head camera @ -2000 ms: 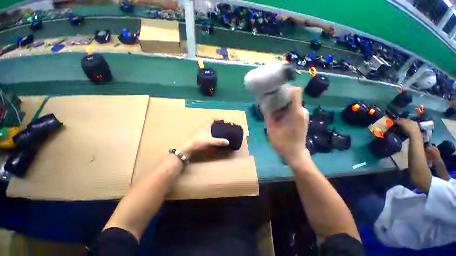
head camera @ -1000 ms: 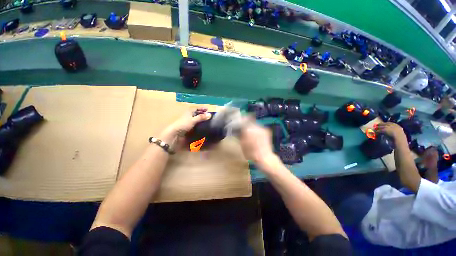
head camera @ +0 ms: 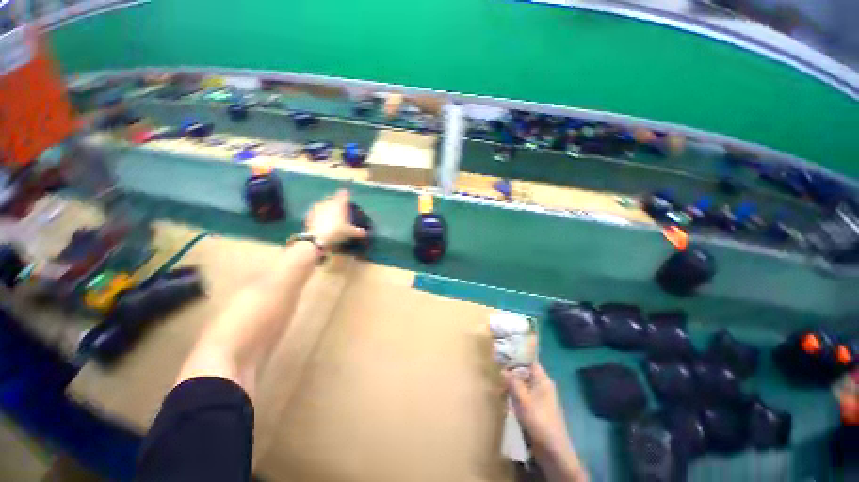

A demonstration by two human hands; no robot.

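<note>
My left hand (head camera: 330,220) is stretched out over the near edge of the conveyor belt and holds a black speaker (head camera: 357,229) there; the fingers are blurred and partly cover it. My right hand (head camera: 533,388) is shut on the wrapped mallet (head camera: 512,341), low at the right edge of the cardboard mat (head camera: 414,377). The mallet's whitish lumpy head points away from me.
Other speakers stand on the green conveyor belt (head camera: 565,249), left (head camera: 265,196), middle (head camera: 429,236) and right (head camera: 686,270). Loose black grille covers (head camera: 671,378) lie right of the mat, more shells (head camera: 141,311) at left. Another person's hand (head camera: 849,395) shows at the right edge.
My left hand has moved from the mat out to the conveyor with the speaker. My right hand has drawn the mallet away from it. The view has turned left and up.
</note>
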